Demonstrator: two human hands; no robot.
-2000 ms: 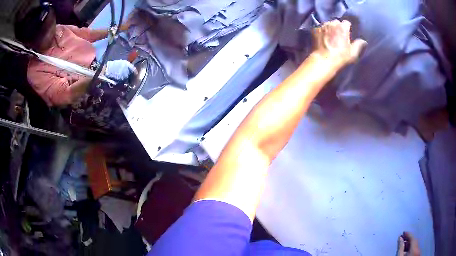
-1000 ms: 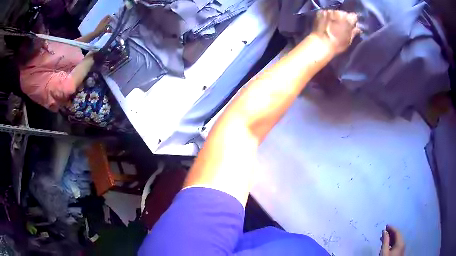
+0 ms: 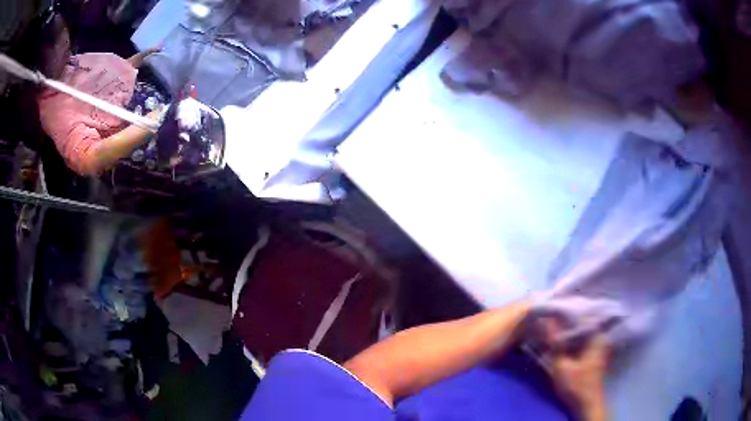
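A mauve-grey garment piece point(image 3: 638, 226) lies partly spread and creased on the right part of the white table point(image 3: 494, 164), its near end gathered at my hands. My left hand point(image 3: 545, 327) grips this near end at the table's front edge; it is blurred. My right hand point(image 3: 583, 370) is close beside it, with its fingers at the same bunched cloth; it is blurred and seems to pinch it. A crumpled pile of mauve-grey cloth point(image 3: 634, 49) lies at the table's far side.
At left, a person in a pink top point(image 3: 82, 99) works at a neighbouring table point(image 3: 272, 123) with a dark iron point(image 3: 193, 136). A dark red seat-like item point(image 3: 288, 288) with white strips stands below. A small dark object point(image 3: 688, 409) shows at the bottom right edge.
My left hand has come back from the far cloth pile to the front edge. A garment piece now lies across the table's right part. My right hand has moved left to the cloth.
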